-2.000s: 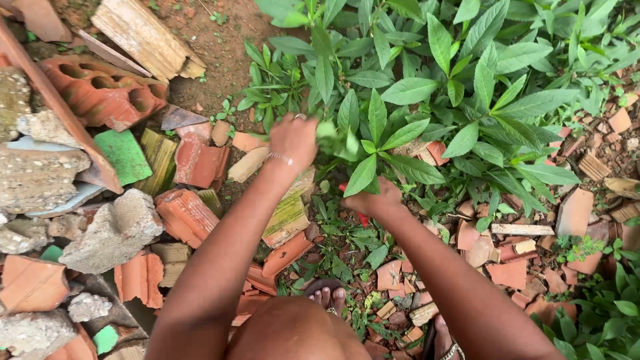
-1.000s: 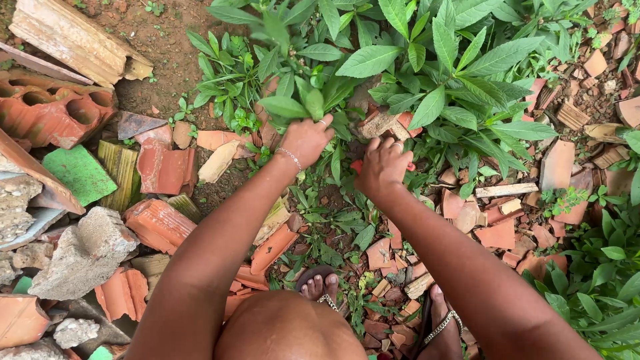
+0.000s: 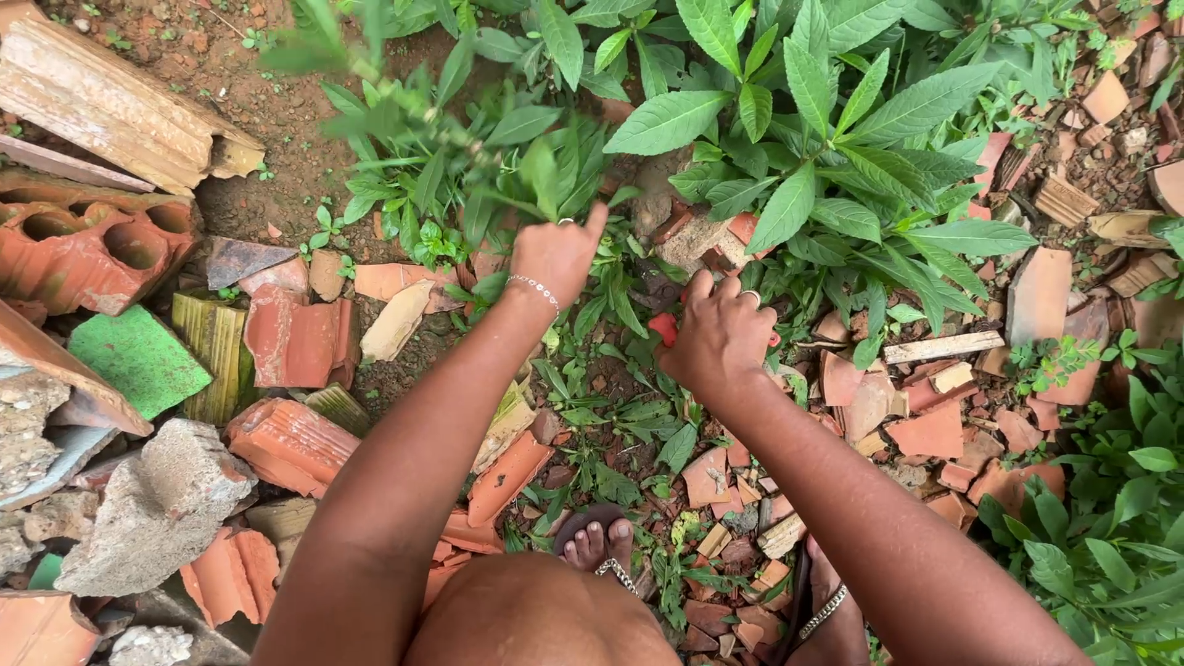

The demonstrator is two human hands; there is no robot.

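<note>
My left hand (image 3: 558, 254), with a ring and a bracelet, is closed around a leafy green stem (image 3: 541, 180) whose blurred top leans to the upper left. My right hand (image 3: 720, 338) grips a tool with red handles (image 3: 664, 328), possibly pruning shears; a dark metal part lies beyond the fingers, among leaves. The large leafy plant (image 3: 805, 139) grows just above and right of my right hand. Cut or loose leaves (image 3: 601, 407) lie on the soil between my forearms.
Broken clay bricks (image 3: 102, 236), a green tile piece (image 3: 139, 361) and a concrete chunk (image 3: 157, 509) are heaped at the left. Clay shards (image 3: 930, 430) cover the ground at the right. My sandalled feet (image 3: 592, 541) are below, and more plants (image 3: 1119, 546) grow at the lower right.
The leafy stem at my left hand now leans to the upper left. Both hands stay low among the plants, and my right hand keeps hold of the red-handled tool.
</note>
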